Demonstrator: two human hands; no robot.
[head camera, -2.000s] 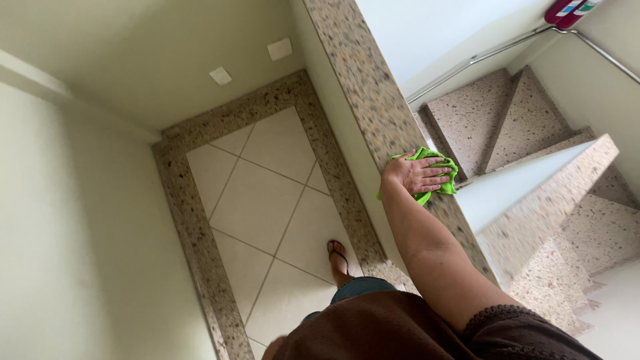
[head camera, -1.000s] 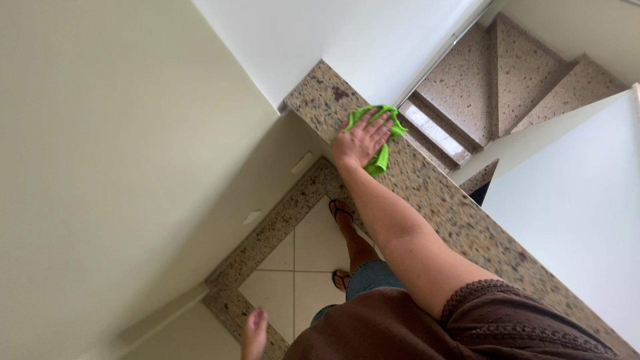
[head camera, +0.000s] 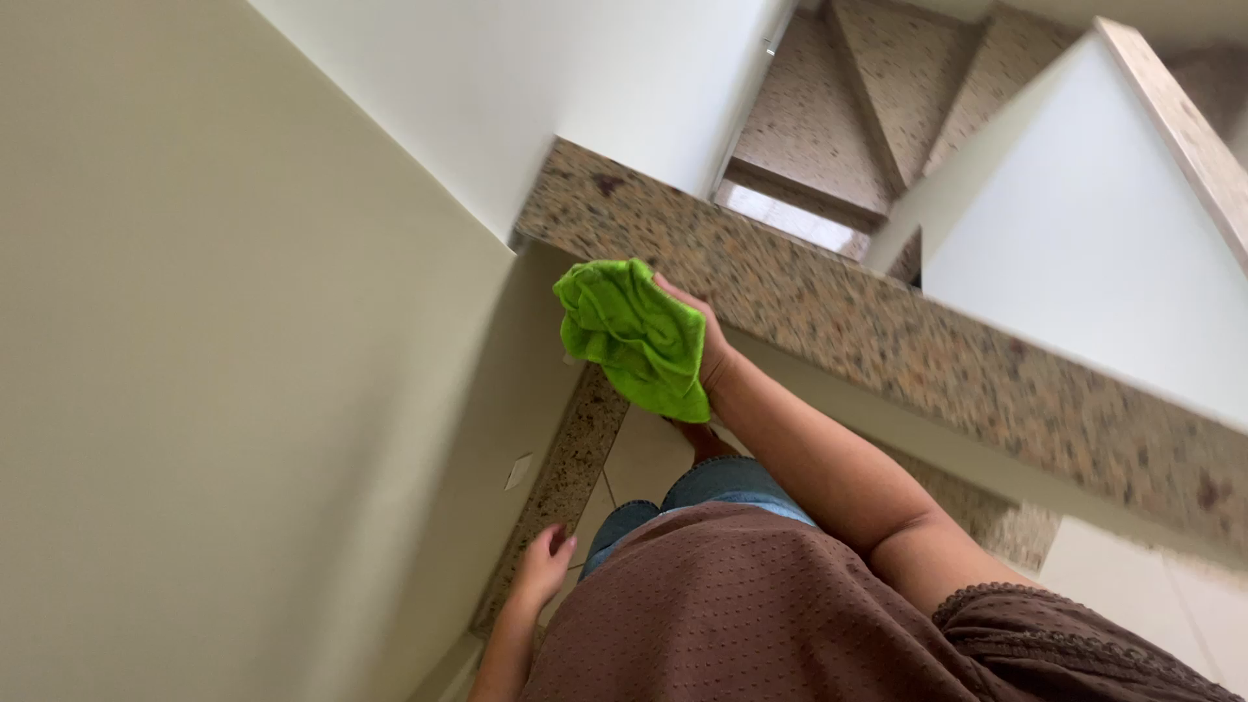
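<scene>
A bright green cloth (head camera: 634, 336) is bunched in my right hand (head camera: 694, 317), which is partly hidden behind it. Cloth and hand are at the near side of a speckled granite ledge (head camera: 877, 322) that caps a low wall; whether they touch the ledge I cannot tell. My left hand (head camera: 546, 564) hangs low beside my body, near the granite floor border, with its fingers loosely bent and nothing seen in it.
Beyond the ledge, granite stairs (head camera: 819, 107) turn downward beside a white partition with a stone cap (head camera: 1170, 117). A pale wall (head camera: 244, 341) stands close on the left. A granite border (head camera: 575, 448) edges the tiled floor, with a white wall plate (head camera: 519, 472) nearby.
My right hand was flat on the cloth on top of the ledge; now the cloth is bunched in it at the ledge's near side. The view has shifted along the ledge to its wall end.
</scene>
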